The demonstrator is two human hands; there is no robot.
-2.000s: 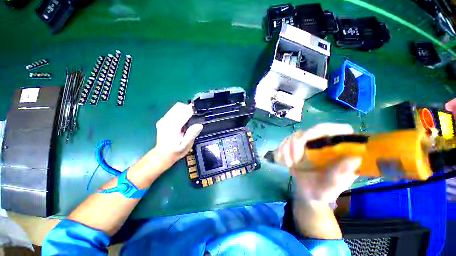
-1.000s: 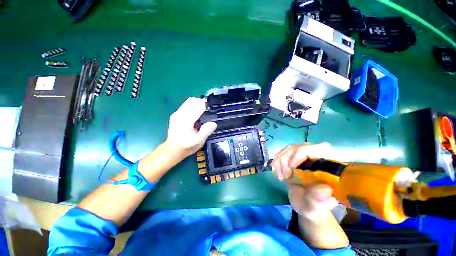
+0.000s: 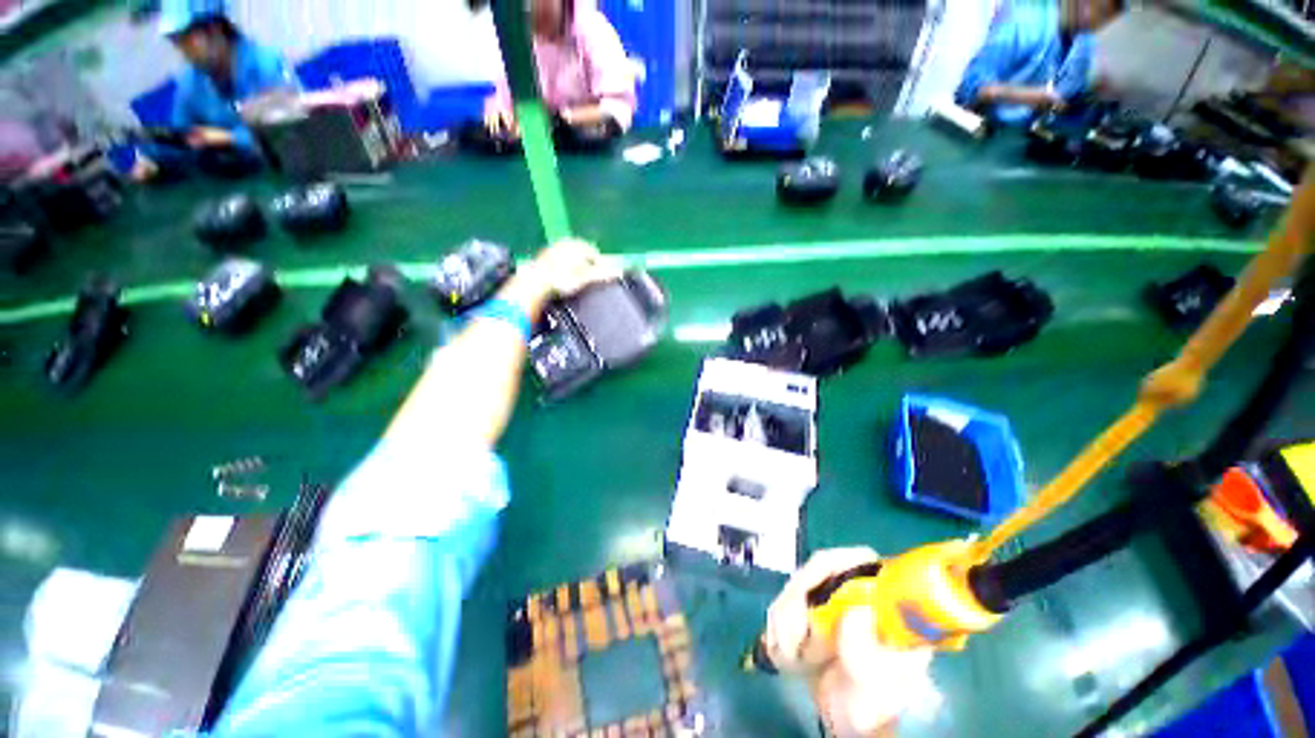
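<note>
My left hand is stretched out over the bench and holds an open black device housing by its edge, near the lighter green stripe. My right hand grips the orange-yellow electric screwdriver, its tip pointing left, just right of the fixture. The assembly fixture lies at the bottom centre with its tan-copper blocks and square opening bare; no housing sits on it. The white-grey screw feeder stands behind my right hand.
Blue parts bin right of the feeder. Black housings and rounded silver-black modules line the bench. Grey-brown flat box at lower left. An orange cord and black cable cross the right side. Several people sit across the bench.
The view has tilted up. My left hand has moved from the fixture to the far side of the bench with a housing. The fixture is now bare. My right hand still holds the screwdriver.
</note>
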